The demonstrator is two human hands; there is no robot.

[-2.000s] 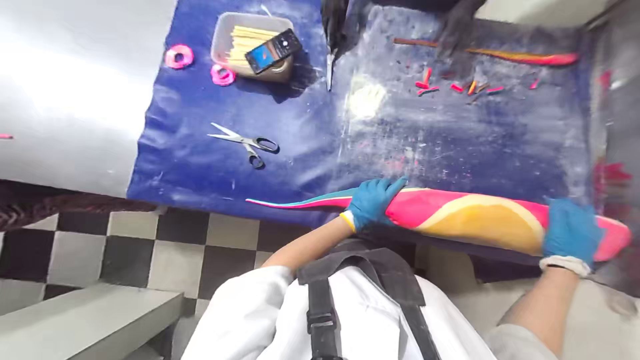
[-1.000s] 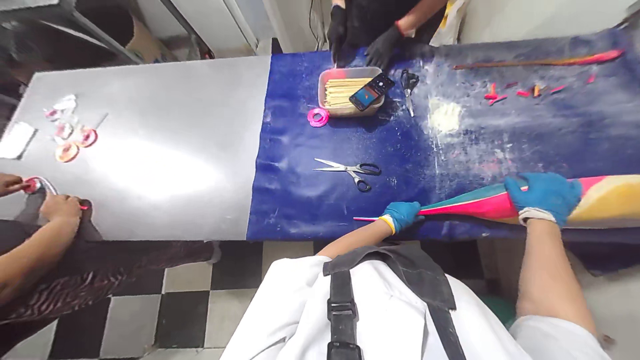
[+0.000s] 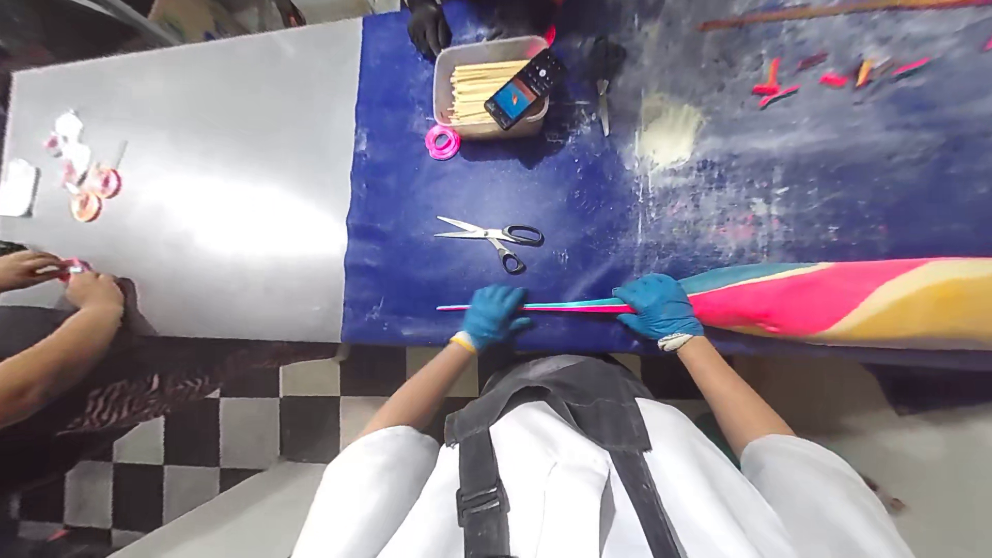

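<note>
A long, striped mass of soft candy point(image 3: 837, 302) in pink, yellow and teal lies along the table's near edge, thick at the right and drawn out to a thin rope at the left. My left hand point(image 3: 493, 316), in a blue glove, rests closed over the thin rope near its tip. Over the place where the rope widens lies my right hand point(image 3: 660, 307), also blue-gloved, gripping the candy. Scissors point(image 3: 490, 233) with black handles lie spread on the blue mat point(image 3: 403, 186), beyond my left hand.
A plastic tub point(image 3: 488, 132) of thin sticks holds a phone point(image 3: 523, 89), with a pink ring point(image 3: 442, 143) beside it. Candy scraps point(image 3: 834, 80) lie at the upper right. Black-gloved hands point(image 3: 428, 31) are across the table; another person's bare hands point(image 3: 93, 291) work at far left, near wrapped candies point(image 3: 85, 205).
My right hand has moved left along the candy, from its thick part to where the rope begins. The view has shifted left. A black-gloved hand is no longer over the scraps.
</note>
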